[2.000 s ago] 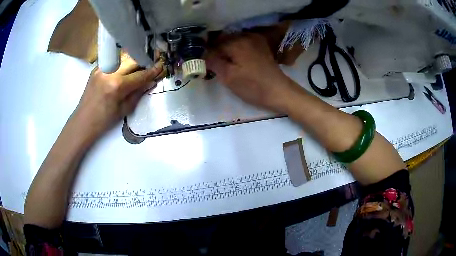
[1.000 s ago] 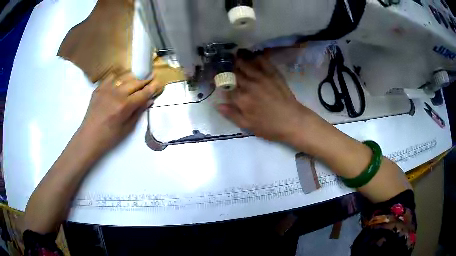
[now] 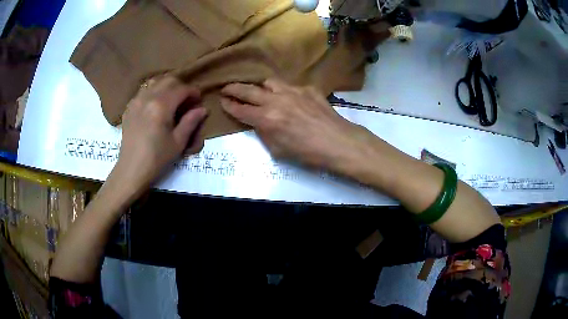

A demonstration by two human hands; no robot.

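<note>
The brown cloth garment (image 3: 249,37) lies spread and partly folded on the machine table at upper left, with seams across it. Its right end reaches under the sewing machine head. My left hand (image 3: 163,118) grips the cloth's near edge with curled fingers and thumb. My right hand (image 3: 280,118) lies on the cloth just to the right, fingers pinching or pressing a fold; its fingertips are close to my left hand, not touching. The presser foot area (image 3: 333,28) is partly covered by cloth.
Black-handled shears (image 3: 478,93) lie on the machine bed at right, beside a pale thread tuft (image 3: 476,47). A small pink-handled tool (image 3: 555,156) is at far right. A small template (image 3: 436,159) lies by my right wrist. Cardboard (image 3: 43,212) and brown scraps (image 3: 369,244) are below the table.
The view has shifted left and down. The garment has come out from the machine head toward me and is spread wider. My right hand has moved left from the machine onto the cloth beside my left hand.
</note>
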